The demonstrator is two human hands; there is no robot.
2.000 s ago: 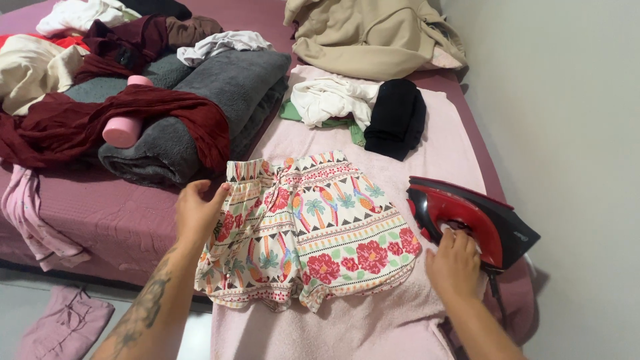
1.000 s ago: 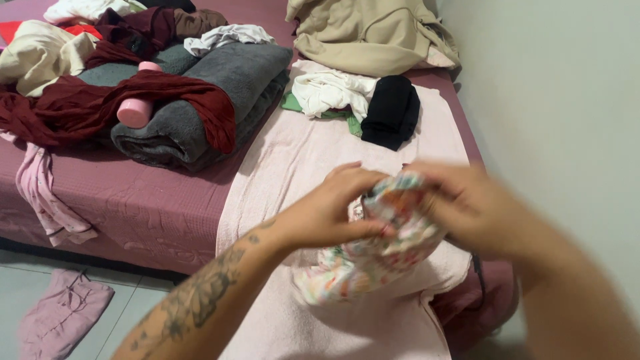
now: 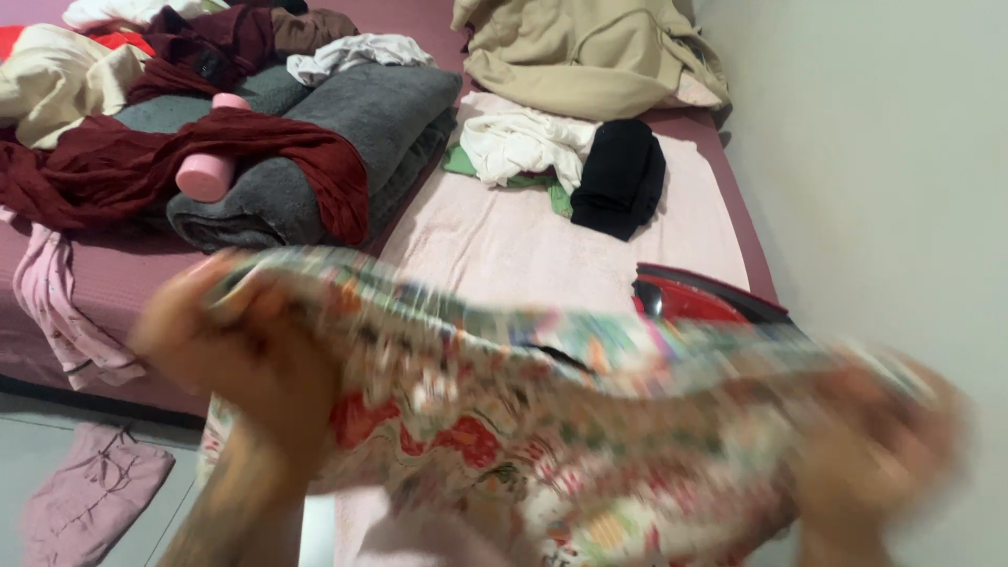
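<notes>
Floral patterned shorts (image 3: 488,425) are stretched wide by the waistband between my hands, blurred by motion. My left hand (image 3: 252,346) grips the waistband at its left end, and my right hand (image 3: 874,425) grips it at the right end. Behind the shorts, partly hidden, a red and black clothes iron (image 3: 689,295) rests at the right side of a pale pink towel (image 3: 504,244) that is spread on the bed.
A folded black garment (image 3: 618,177) and a white garment (image 3: 524,142) lie at the towel's far end, before a beige garment (image 3: 583,55). Left are a rolled grey blanket (image 3: 378,110), a dark red cloth (image 3: 315,150) and a pink cylinder (image 3: 205,175). Pink clothing (image 3: 98,488) lies on the floor.
Two seconds ago the shorts lay flat on the towel and my right hand was on the iron. Then both hands held the shorts bunched together; now they are apart with the waistband spread.
</notes>
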